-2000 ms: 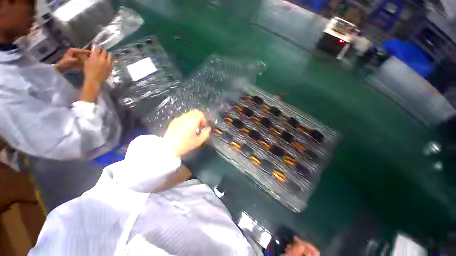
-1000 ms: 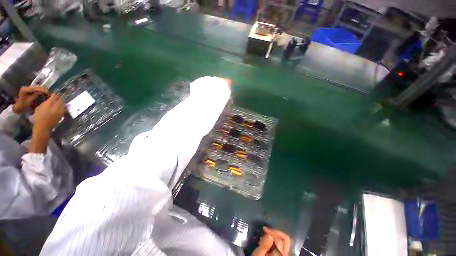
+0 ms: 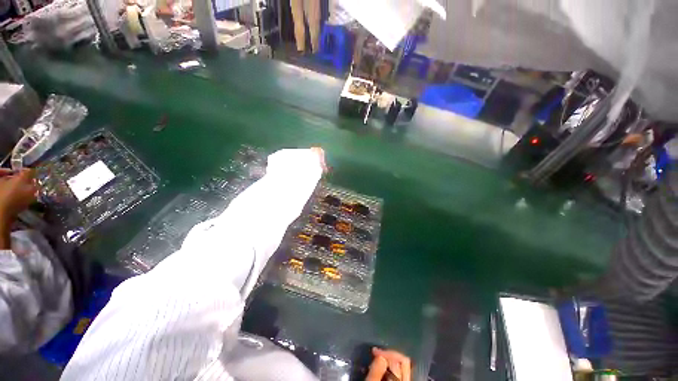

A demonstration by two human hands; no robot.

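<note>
My left arm reaches forward across the clear blister tray, covering its left part. Only a little of my left hand shows past the cuff, at the tray's far edge; what its fingers do is hidden. Dark display modules with orange flex cables sit in rows in the tray pockets. My right hand is at the bottom edge, partly cut off, with curled fingers beside a dark glossy area; I cannot tell whether it holds anything.
An empty clear tray lies left of my sleeve. A labelled tray and a neighbour's hand are far left. A white pad and blue box are right. A small white-and-black device stands at the back.
The view has swung right and tilted up. My left arm has moved from the tray's near left side to reach over it. My right hand stays low near the bottom edge.
</note>
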